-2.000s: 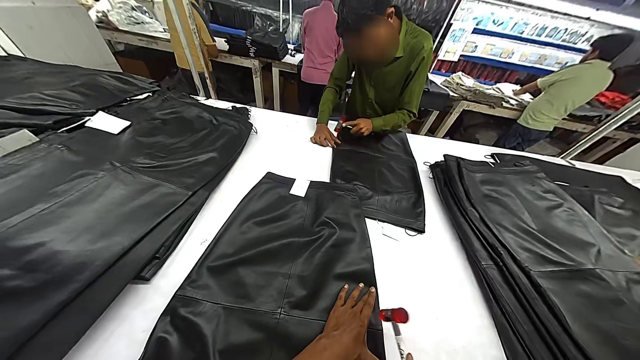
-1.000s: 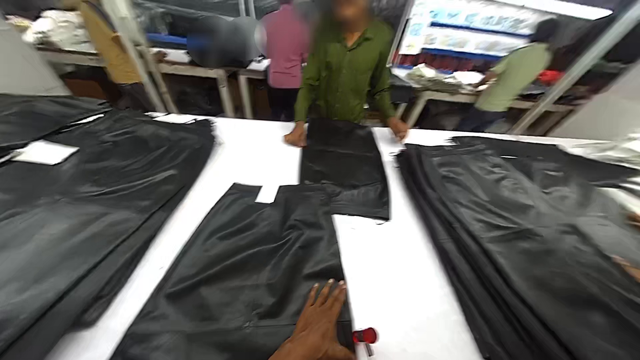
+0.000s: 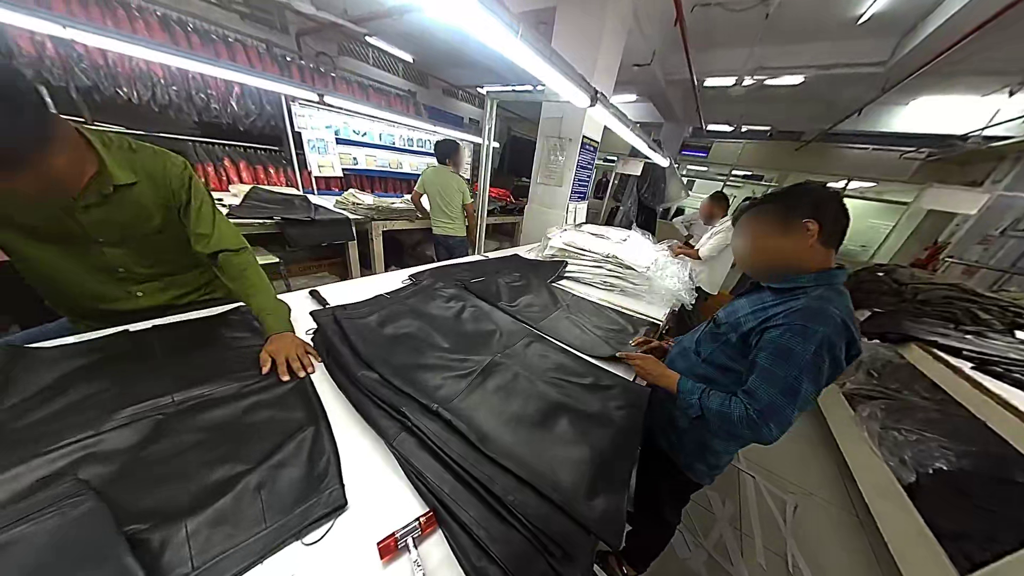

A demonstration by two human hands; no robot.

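Neither of my hands shows in the head view now. Across the white table (image 3: 376, 456) at the left lies a black leather skirt (image 3: 232, 448), with a corner of another dark leather piece overlapping its lower left. A stack of black leather skirts (image 3: 480, 376) fills the middle. Near the bottom edge, between skirt and stack, lies a red-headed tool (image 3: 406, 536) with a pale handle; its exact kind is unclear. A co-worker in a green shirt rests a hand (image 3: 288, 356) on the left skirt.
At the table's right side a person in a blue checked shirt (image 3: 760, 352) holds the edge of a black leather piece (image 3: 572, 316). Plastic-wrapped garments (image 3: 612, 260) are piled at the far end. A wooden-edged bin (image 3: 904, 472) stands right. More people are farther back.
The view has swung far to the right. My hand, earlier flat on a black skirt, is out of view. The co-worker in green now leans over with a hand on a skirt.
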